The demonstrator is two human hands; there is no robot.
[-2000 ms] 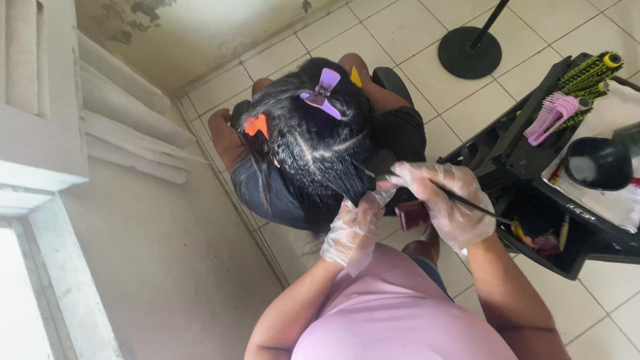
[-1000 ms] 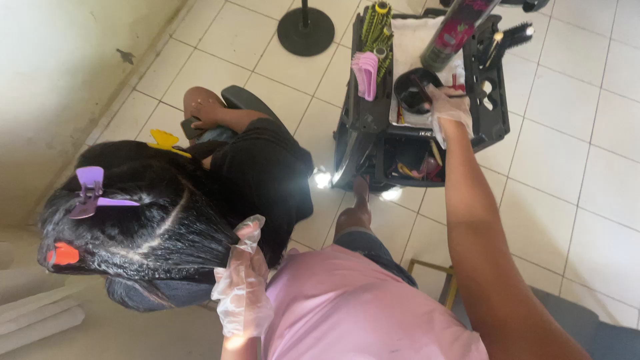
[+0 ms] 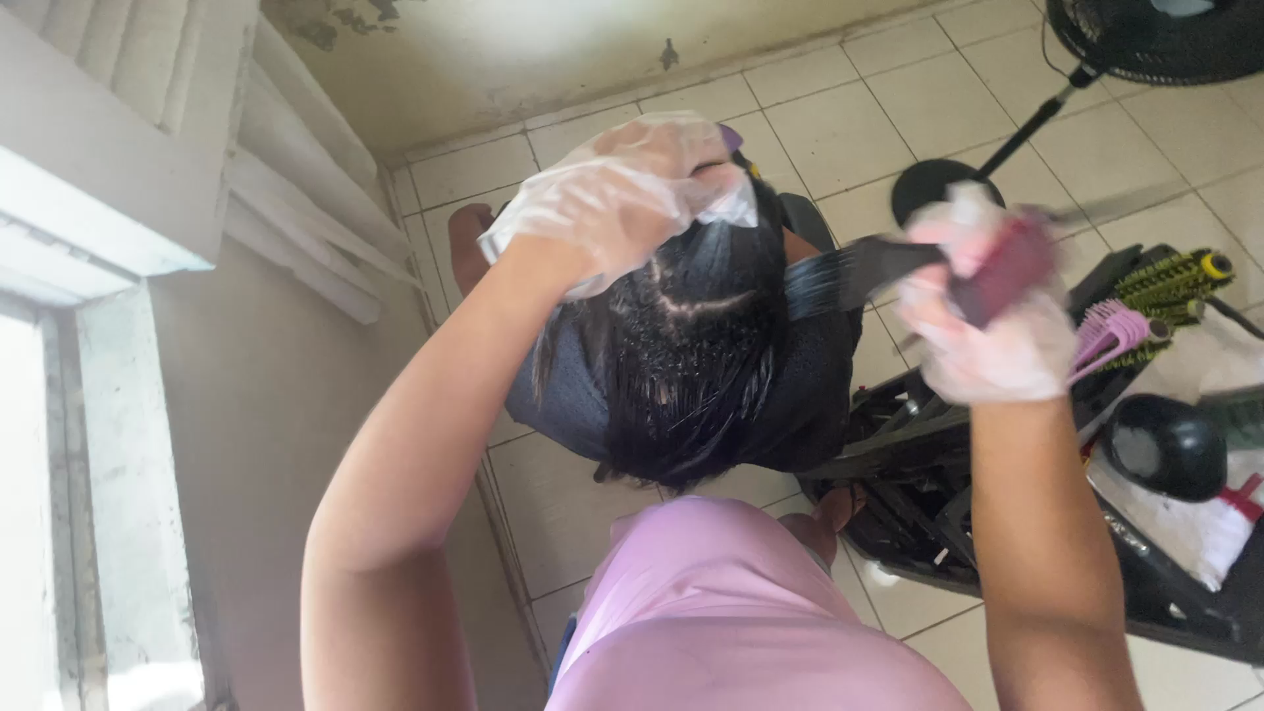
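A seated person's dark, wet-looking hair [image 3: 681,365] hangs below me, with a parting across it. My left hand [image 3: 622,202], in a clear plastic glove, lies on the top of the head; its fingers are bent at the hair, and whether they grip a lock cannot be told. A purple hair clip [image 3: 731,138] shows just past it. My gloved right hand [image 3: 997,316] holds a black tint brush [image 3: 869,272], its bristles at the right side of the hair. A blurred dark red object [image 3: 1007,262] is also in that hand.
At right a black trolley [image 3: 908,434] bears a black bowl [image 3: 1165,446], green round brushes [image 3: 1175,276], a pink hairbrush [image 3: 1111,331] and a white towel [image 3: 1180,528]. A pedestal fan [image 3: 1037,123] stands behind. A wall and white louvres [image 3: 306,212] are at left.
My right hand has come from the bowl on the trolley back beside the head, now with the brush. My left hand has moved from the hair's lower edge to the top of the head. The view has swung left.
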